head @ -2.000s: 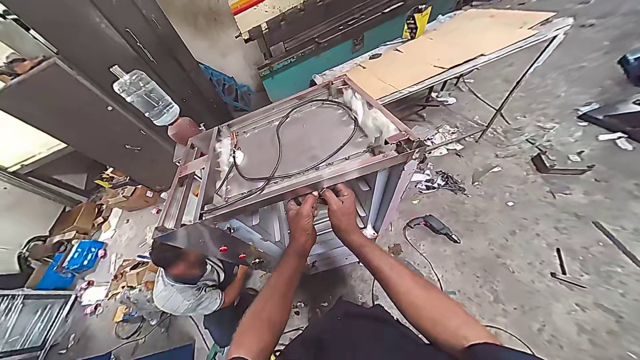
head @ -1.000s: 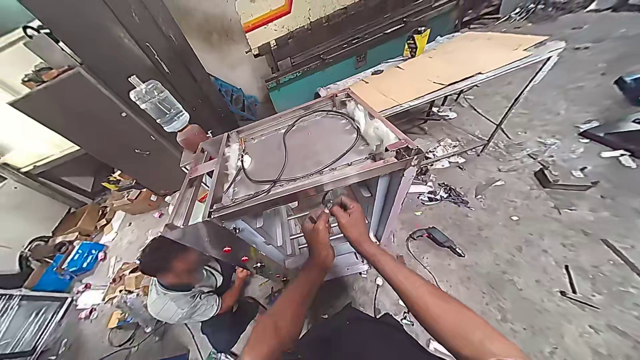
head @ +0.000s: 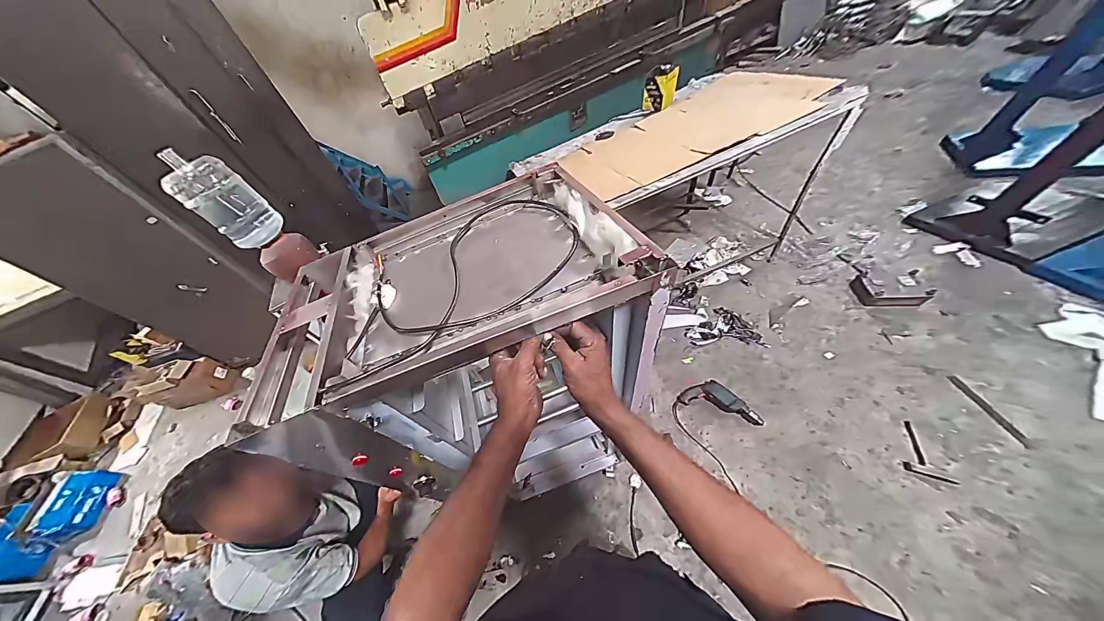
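My left hand (head: 517,379) and my right hand (head: 584,362) meet at the front top rail (head: 466,349) of a metal cabinet frame. Between their fingertips is a small part, too small to name. On the frame's recessed sheet-metal top (head: 509,259) lies a looped black cable (head: 454,276). White fibrous insulation (head: 595,226) fills the right end, with more at the left end. Under my hands the front is open, showing metal rails inside. Red knobs or buttons (head: 360,459) sit on the panel at lower left.
A person (head: 285,535) crouches at lower left beside the panel. A corded power drill (head: 729,403) lies on the floor to the right, near metal offcuts (head: 987,410). Behind stands a table with brown board (head: 690,129). A large water bottle (head: 222,203) is at left, above cardboard boxes (head: 65,440).
My hands were lower, below the front rail, one second ago; now they are up against its edge. The looped cable has stayed on the top.
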